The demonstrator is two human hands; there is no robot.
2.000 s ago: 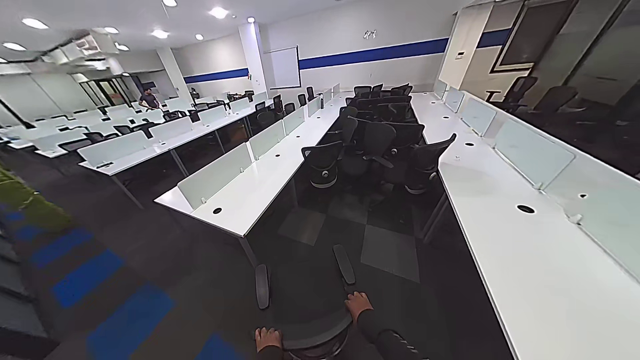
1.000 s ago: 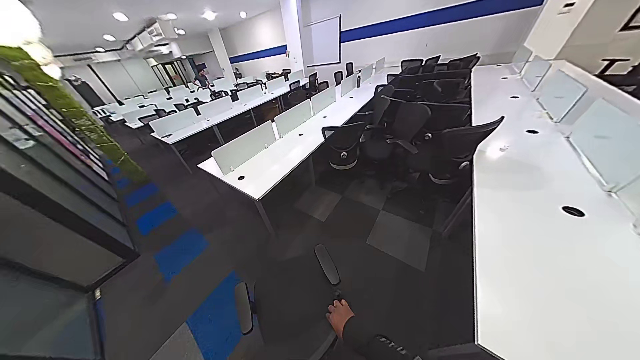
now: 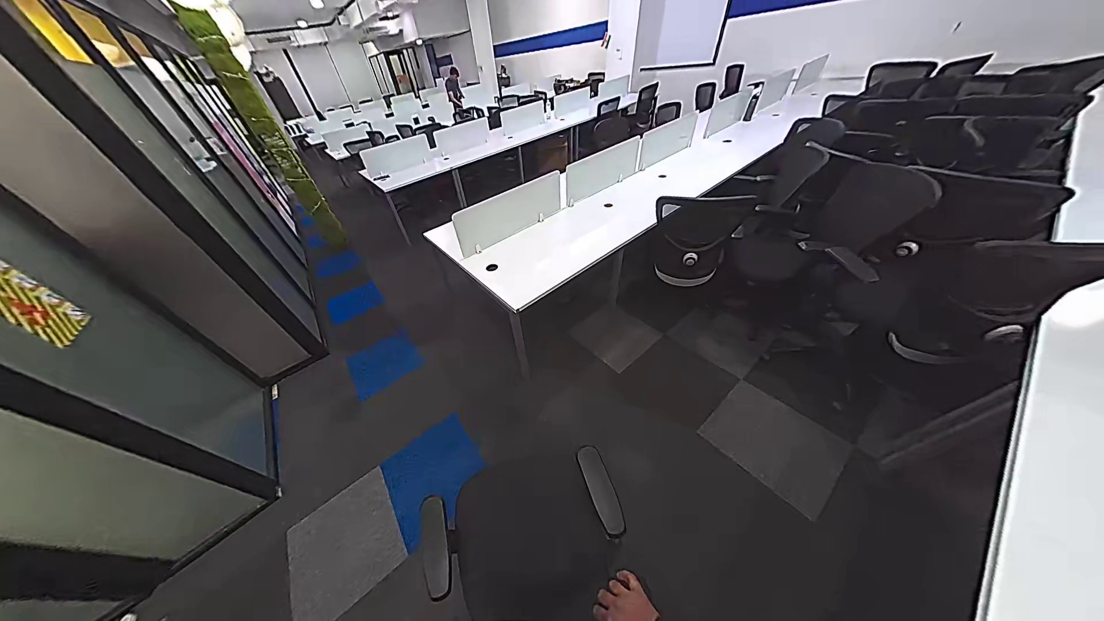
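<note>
A black office chair with a dark seat and two armrests is in front of me at the bottom of the view. Its left armrest and right armrest point away from me. My right hand is at the bottom edge, behind the right armrest, with its fingers curled at the chair's rear. The chair's backrest is mostly cut off by the frame edge. My left hand is out of the frame.
A long white desk with frosted dividers stands ahead. Several black mesh chairs crowd between it and another white desk at right. A glass partition runs along the left. A person stands far back.
The view has swung left and the glass partition has come into sight. My left hand, on the chair's back two seconds ago, has left the view. The chair now stands beside the blue carpet tiles.
</note>
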